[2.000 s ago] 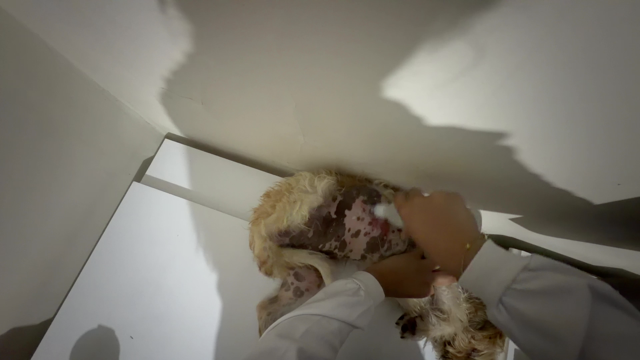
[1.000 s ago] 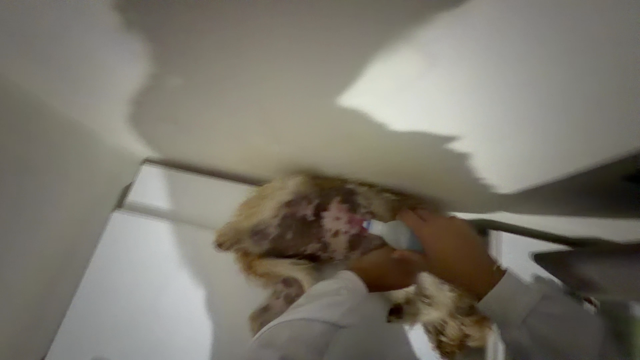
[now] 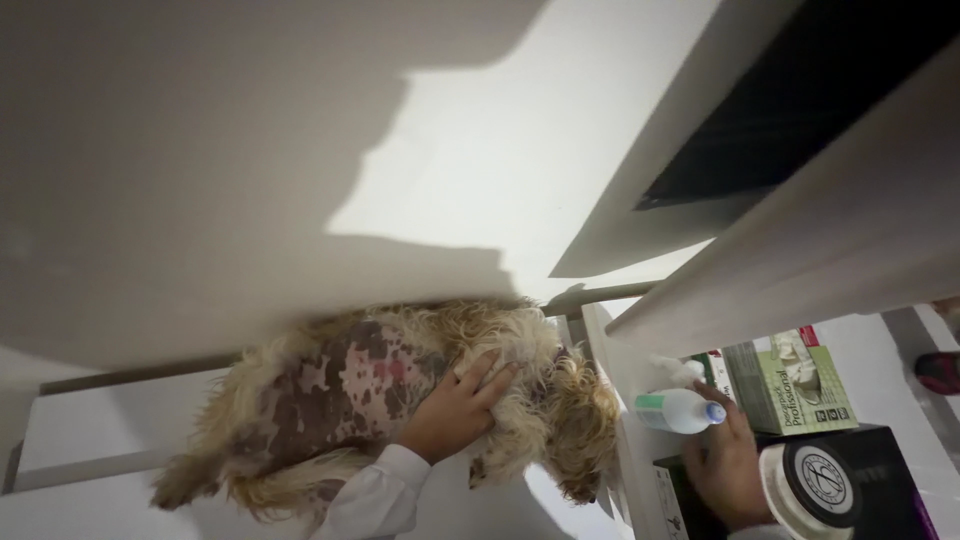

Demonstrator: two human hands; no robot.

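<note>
A curly, cream-haired dog [image 3: 517, 337] lies on its side or back, its mottled pink and brown belly bare, with a redder patch near the middle. My left hand [image 3: 454, 409] rests on the fur at its chest and foreleg, fingers apart. Off to the right, my right hand [image 3: 724, 457] is beside a translucent plastic bottle [image 3: 671, 411] with a blue cap and green label. Its fingers are spread, the index finger close to a white cotton wad [image 3: 675, 369]. The cap partly covers this hand; no firm hold shows.
A green glove box [image 3: 810, 386] with white material at its opening stands right of the bottle. Below are a black box [image 3: 881, 465] and a round container with a black-rimmed lid [image 3: 817, 480]. A wall runs behind the dog; a pale panel [image 3: 787, 240] slants across the upper right.
My right hand has left the dog's belly, where it held a pale bottle-like object, and moved right to the shelf. My left hand stays on the dog. The view has shifted right.
</note>
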